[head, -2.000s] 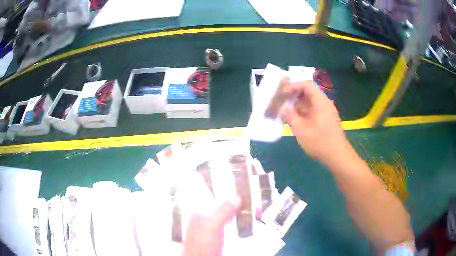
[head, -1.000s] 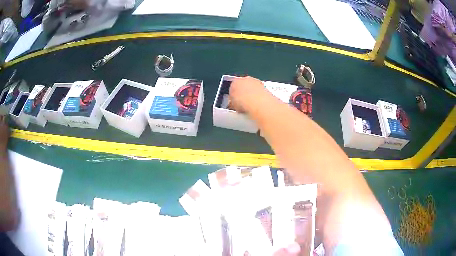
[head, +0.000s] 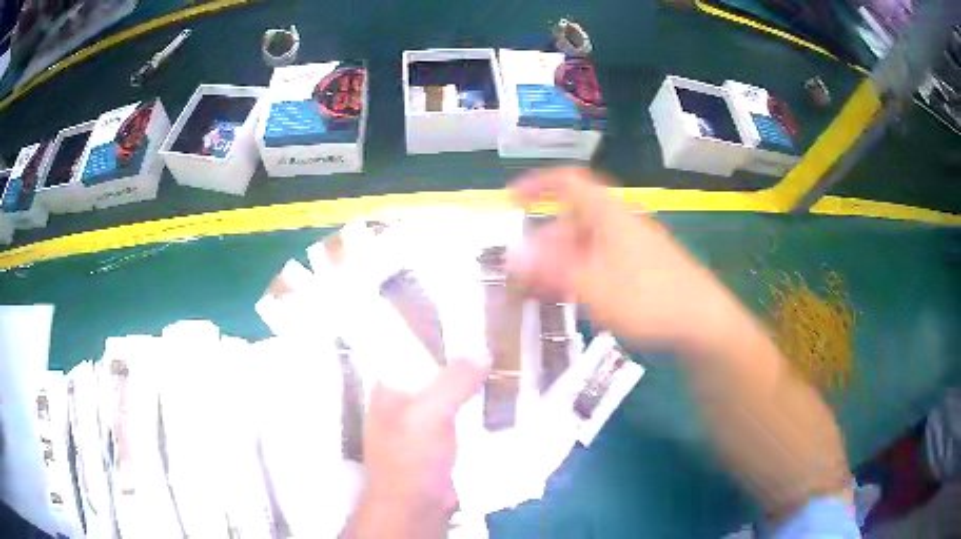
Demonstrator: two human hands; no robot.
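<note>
Long white packets with brown-grey strips lie fanned out in front of me, and my left hand (head: 422,421) grips a bundle of them (head: 504,347) at the lower middle. My right hand (head: 559,237) is blurred over the top end of the fanned packets, its fingers touching or nearly touching them; whether it holds one is unclear. An open white box base (head: 451,126) on the belt holds a small pale and brown item, and its lid (head: 550,105) stands beside it.
More open boxes (head: 211,137) and lids (head: 314,116) stand on the dark green belt (head: 379,179), with coiled items (head: 280,44) behind. A yellow-marked post (head: 832,147) rises at the right. Rubber bands (head: 811,332) lie on the right. White bundles (head: 200,421) stand in a row at left.
My right hand has withdrawn from the open box and moved back to the fanned packets. The boxes appear higher in the view, and my left hand shows more fully.
</note>
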